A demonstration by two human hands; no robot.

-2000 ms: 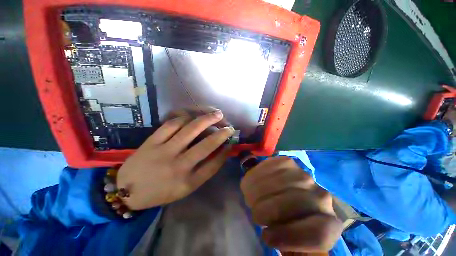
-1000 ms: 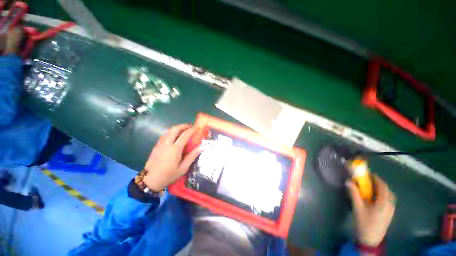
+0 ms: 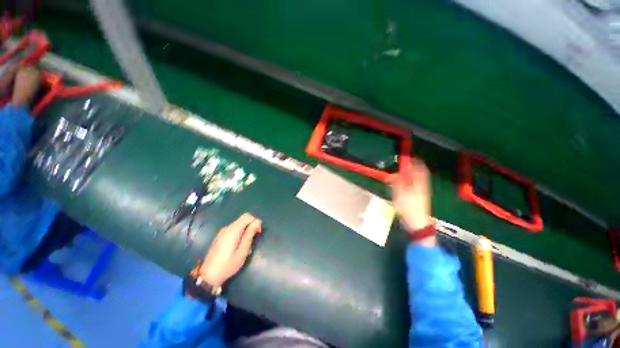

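A red fixture point(image 3: 358, 166) with a dark tablet in it lies on the green conveyor beyond the bench edge. My right hand point(image 3: 412, 194) is blurred and overlaps the fixture's lower right corner; whether its fingers grip it is unclear. My left hand point(image 3: 231, 251) is low over the bench with loosely curled fingers, and no held thing shows; its fingertips have a dark patch beside them. The yellow-orange screwdriver point(image 3: 484, 279) lies on the bench to the right of my right forearm, dark tip toward me.
A grey-beige sheet point(image 3: 343, 202) with a white end lies near the conveyor edge. Green-and-white cabled boards point(image 3: 221, 173) are heaped on the left. Another red fixture point(image 3: 501, 192) is on the conveyor. At far left are a neighbour's hand point(image 3: 26, 85) and shiny parts point(image 3: 75, 149). Another fixture point(image 3: 593, 318) is at far right.
The red-framed tablet is gone from the bench in front of me. My right hand has let go of the screwdriver and moved to the conveyor. My left hand no longer touches a fixture.
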